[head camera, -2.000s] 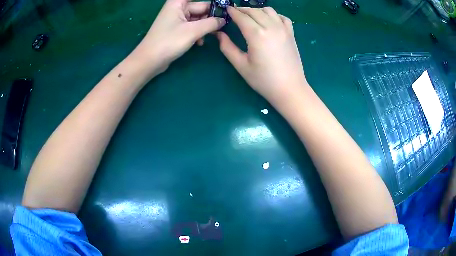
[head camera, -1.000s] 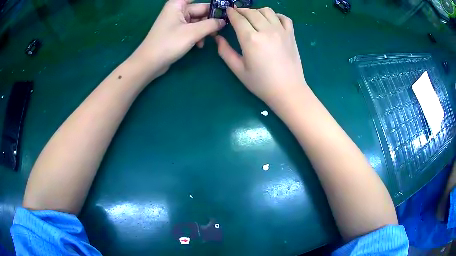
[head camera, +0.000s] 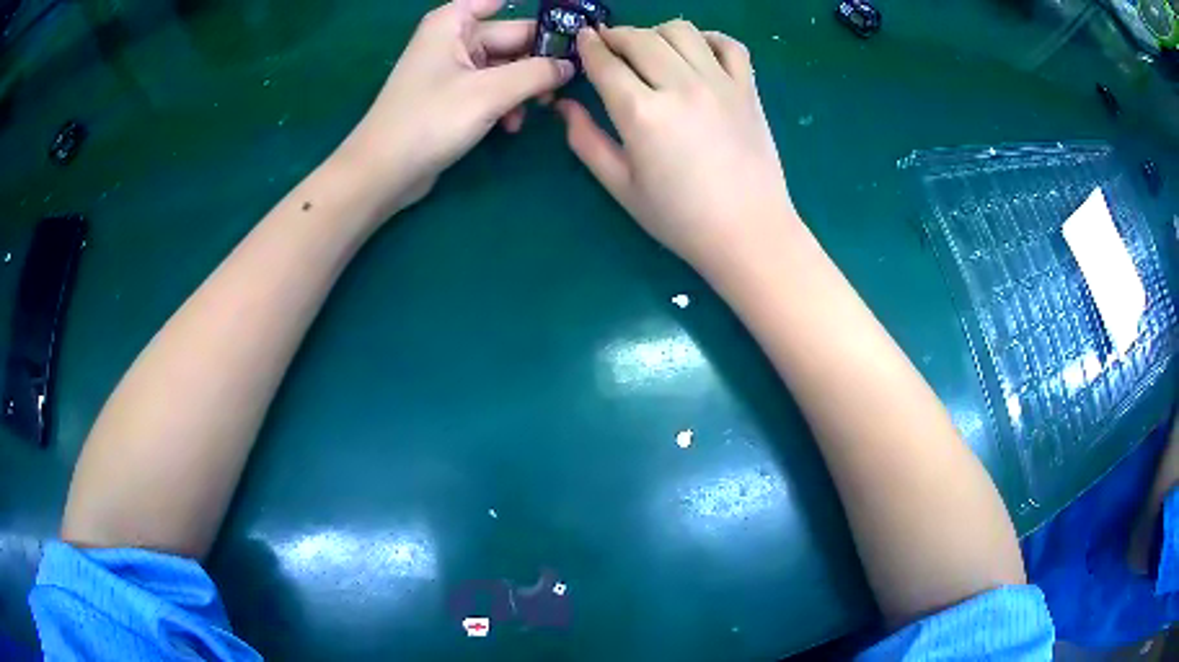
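Note:
A small black unit with pale marks is held at the top edge of the view. My left hand grips it between thumb and fingers. My right hand has its fingertips pinched on the right side of the unit, with the thumb apart below. The fingers hide part of the unit, and its upper end is near the picture's edge. Both hands are bare. Another dark piece shows just behind the held unit, partly hidden.
Black units lie far left, at the top right and at the right edge. A flat black slab lies left. A clear tray with white paper lies right. White scraps dot the bench. Another person's blue clothing shows lower right.
The loose black units at the far left and top right have shifted left. The dark piece behind the held unit has also shifted left. My hands have barely moved and still hold the unit.

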